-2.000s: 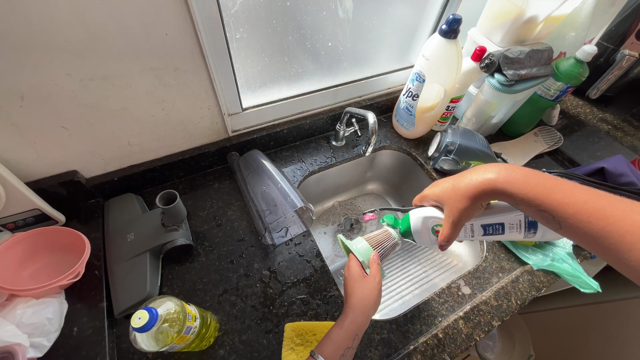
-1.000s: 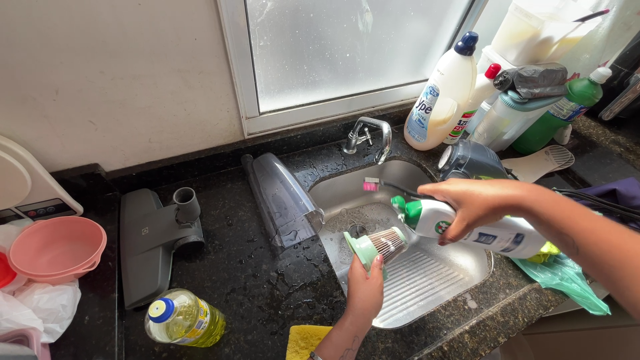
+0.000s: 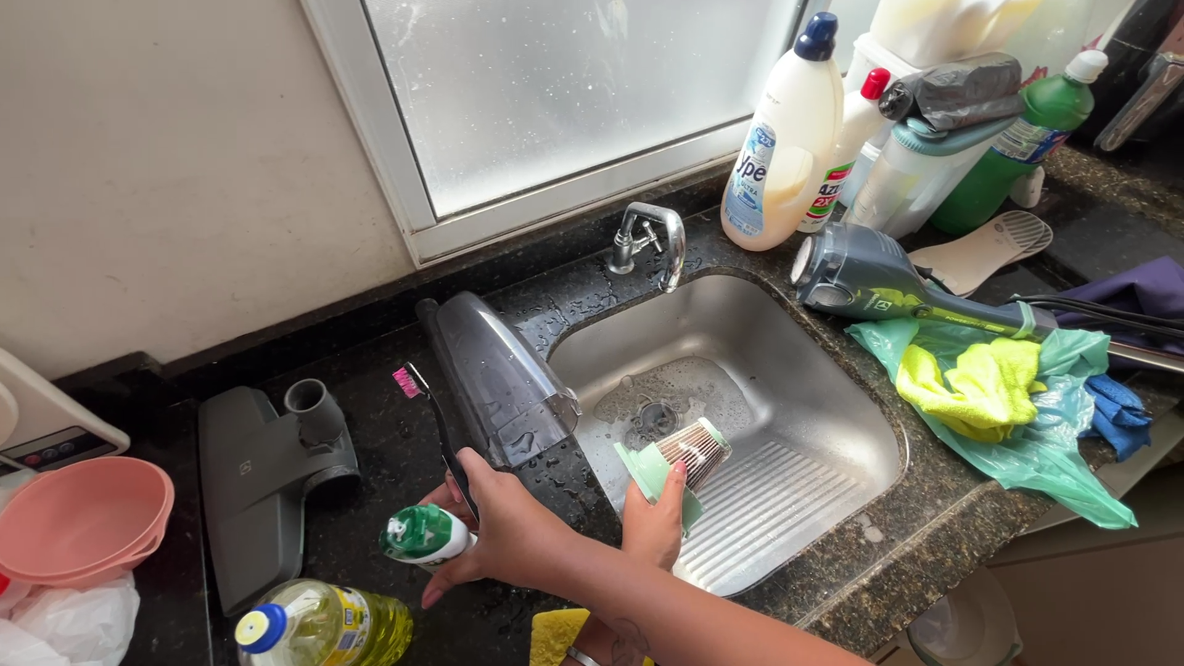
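In my left hand (image 3: pixel 655 523), over the near side of the steel sink (image 3: pixel 805 370), is a pleated vacuum filter with a pale green frame (image 3: pixel 686 462). My right hand (image 3: pixel 495 532) crosses over my left forearm to the counter left of the sink. It grips a white bottle with a green cap (image 3: pixel 427 535) and a black toothbrush with pink bristles (image 3: pixel 427 398), whose head points up and away. Just beyond lies a wet, clear grey plastic vacuum canister (image 3: pixel 499 379) beside the sink.
A grey vacuum floor head (image 3: pixel 250 490), a pink bowl (image 3: pixel 88 518) and a yellow liquid bottle (image 3: pixel 324 624) are on the left. A faucet (image 3: pixel 647 236) stands behind the sink. Right are a handheld vacuum (image 3: pixel 860 273), detergent bottle (image 3: pixel 786 139), yellow cloth (image 3: pixel 976 388) and green plastic bag (image 3: pixel 1064 462).
My right hand has moved from over the sink to the left counter with the white bottle and toothbrush. The bottle no longer points at the filter, which stays in my left hand.
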